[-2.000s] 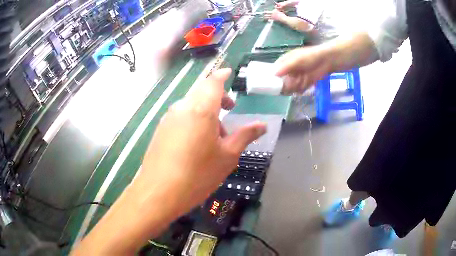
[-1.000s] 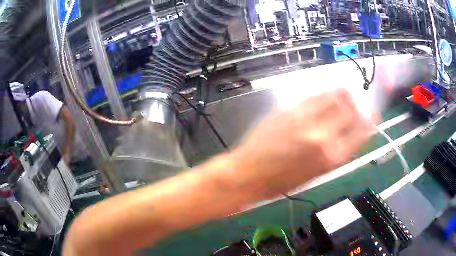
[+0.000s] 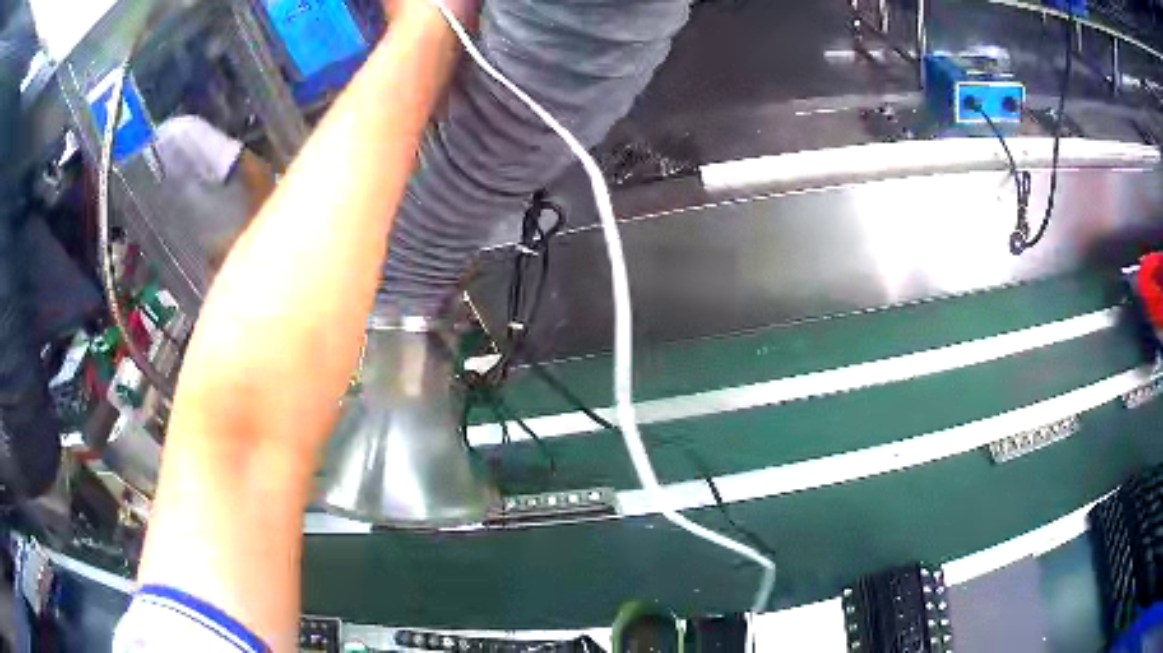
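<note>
My left forearm rises from the bottom left to the top edge. My left hand is almost wholly cut off there, with only its wrist end showing, so its fingers are hidden. A thin white cable runs down from beside that hand, in front of the grey hose, and across the green line to the bottom edge. Whether the fingers hold it cannot be seen. My right hand is out of the picture.
A grey ribbed hose ends in a metal hood right of my forearm. Light bar strips lie on the green line surface. Dark strips and a green cup are at the bottom. A blue box is behind.
The view has swung left from the bench side and the other person. My left arm has gone from reaching forward to raised at the top edge. The white cable now hangs across the view.
</note>
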